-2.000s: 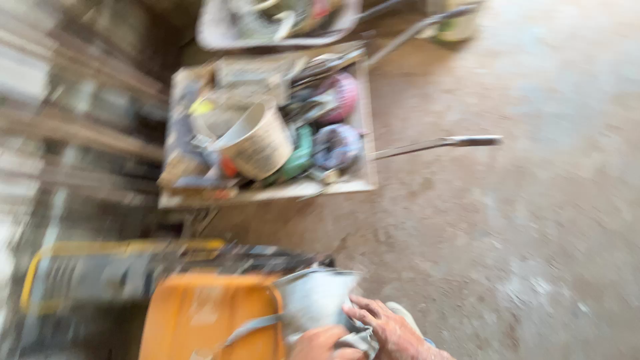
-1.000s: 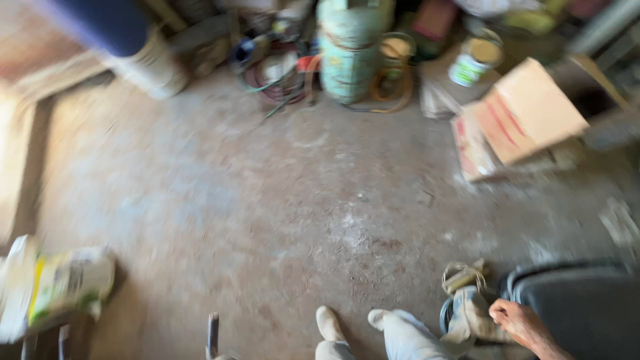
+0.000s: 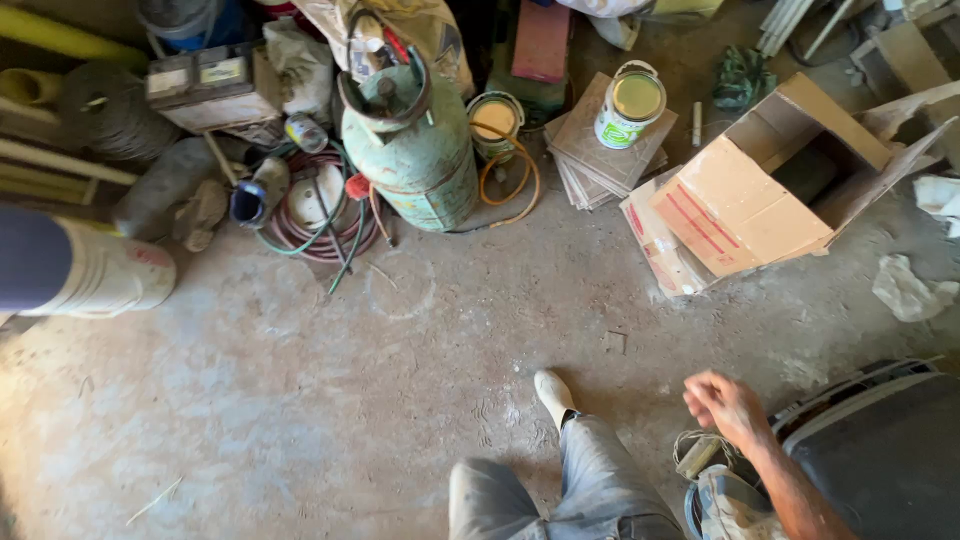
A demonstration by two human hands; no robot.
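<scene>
My right hand (image 3: 726,409) hangs at the lower right with its fingers curled; whether it holds anything small cannot be told. Just below it lie a coil of thin cord (image 3: 701,454) and a fabric piece (image 3: 731,502) over a round container, beside a large dark casing (image 3: 885,450). My left hand is outside the view. A booted foot (image 3: 553,394) and my grey trousers show at the bottom centre.
A worn green gas cylinder (image 3: 409,150) stands at the upper centre, beside coiled hoses (image 3: 337,232). Paint can (image 3: 630,109) rests on stacked tiles (image 3: 592,169). An open cardboard box (image 3: 750,202) stands right; a white bucket (image 3: 120,266) lies at far left.
The view has swung from the loaded wheelbarrow to the gas cylinder and box. Both hands were together at a pale cloth-like thing beside an orange surface; now only my right hand shows.
</scene>
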